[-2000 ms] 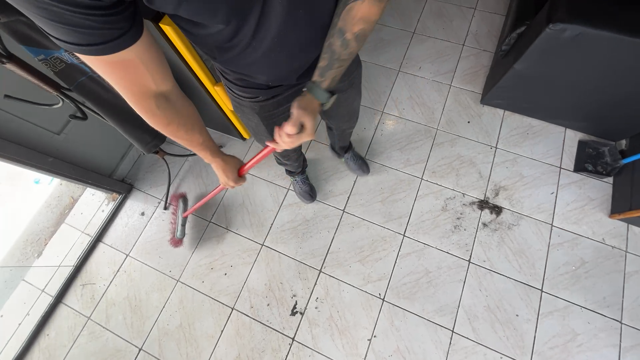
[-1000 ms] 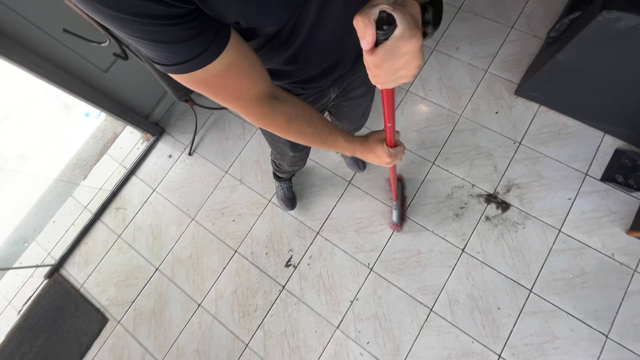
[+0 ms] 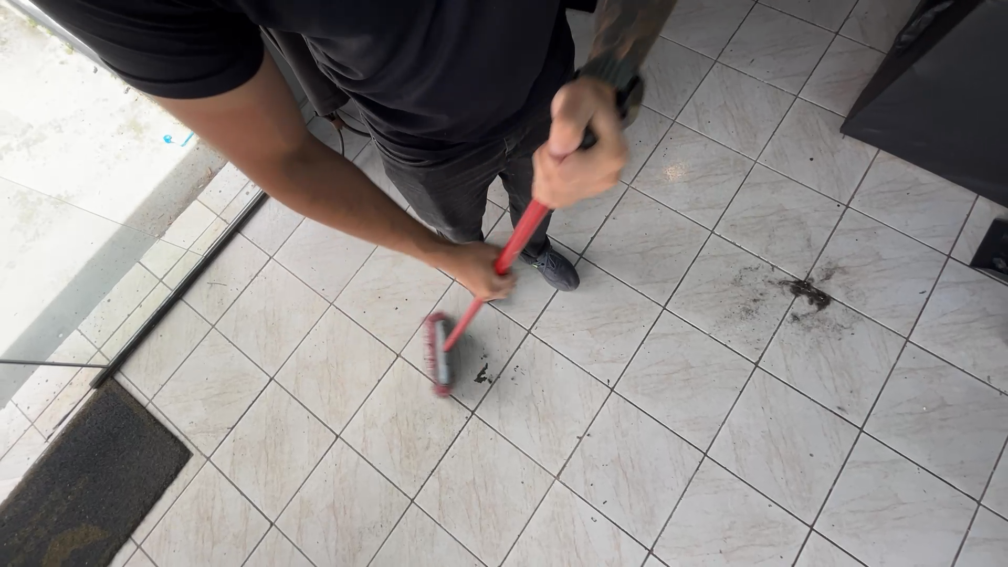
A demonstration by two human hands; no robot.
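A broom with a red handle and a red-bristled head (image 3: pixel 439 354) stands tilted, its head low over the white tiled floor and blurred. My left hand (image 3: pixel 581 146), below a tattooed forearm with a dark watch, is closed around the top of the handle (image 3: pixel 521 235). Lower down, my right hand (image 3: pixel 482 270) grips the same handle. Just right of the bristles lies a small dark bit of debris (image 3: pixel 483 373). A larger patch of dark dirt (image 3: pixel 809 293) with smudges around it is farther right.
A black box-like object (image 3: pixel 937 102) stands at upper right, with part of a dark dustpan-like thing (image 3: pixel 994 250) at the right edge. At lower left are a dark doormat (image 3: pixel 90 480) and a door track (image 3: pixel 185 283). One dark shoe (image 3: pixel 555 268) shows near the broom.
The broom head has moved left in the picture since one second ago and is now beside the small debris. Both hands still hold the handle, which is more tilted. The view has shifted.
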